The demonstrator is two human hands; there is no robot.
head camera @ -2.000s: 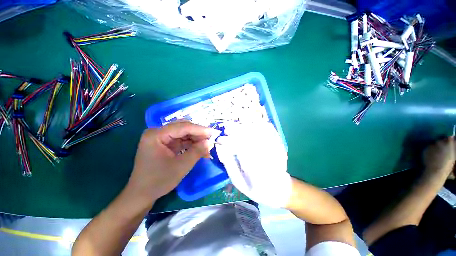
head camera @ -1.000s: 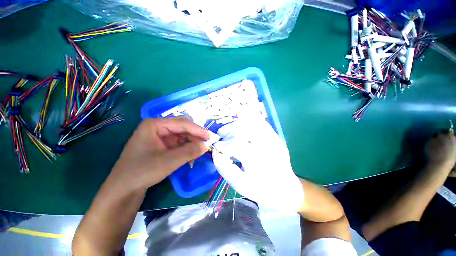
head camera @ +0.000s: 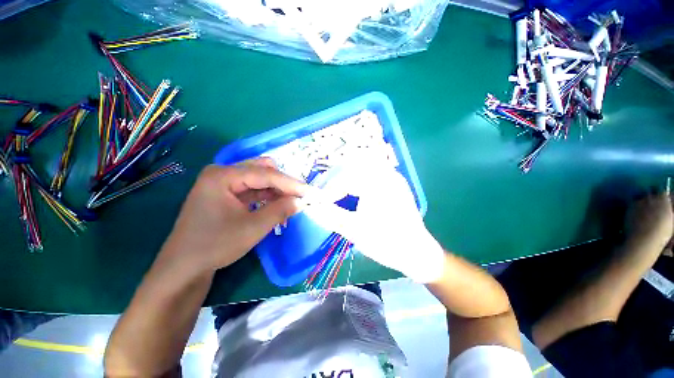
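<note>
My left hand (head camera: 235, 214), bare, pinches thumb and forefinger at a small white piece beside the gloved fingertips; glare blurs its outline. My right hand (head camera: 388, 221), in a white glove, holds a wire harness (head camera: 329, 264). Its red, blue, white and dark wires hang below the glove over the tray's front edge; its plug is not clearly visible. Both hands are over the blue tray (head camera: 403, 140). Small white pieces (head camera: 347, 140) lie heaped in the tray's far part.
Unsleeved harnesses (head camera: 133, 133) are spread at the left. Sleeved harnesses (head camera: 550, 81) are heaped at the far right. An open clear plastic bag (head camera: 399, 37) of white sleeves lies at the far edge. Another person's arm (head camera: 613, 269) is at the right. A blue bin (head camera: 647, 22) stands far right.
The harness wires, hidden at first, came into view below my right glove and now hang slightly higher. My hands remain together over the tray. The bench contents shift slightly upward in view.
</note>
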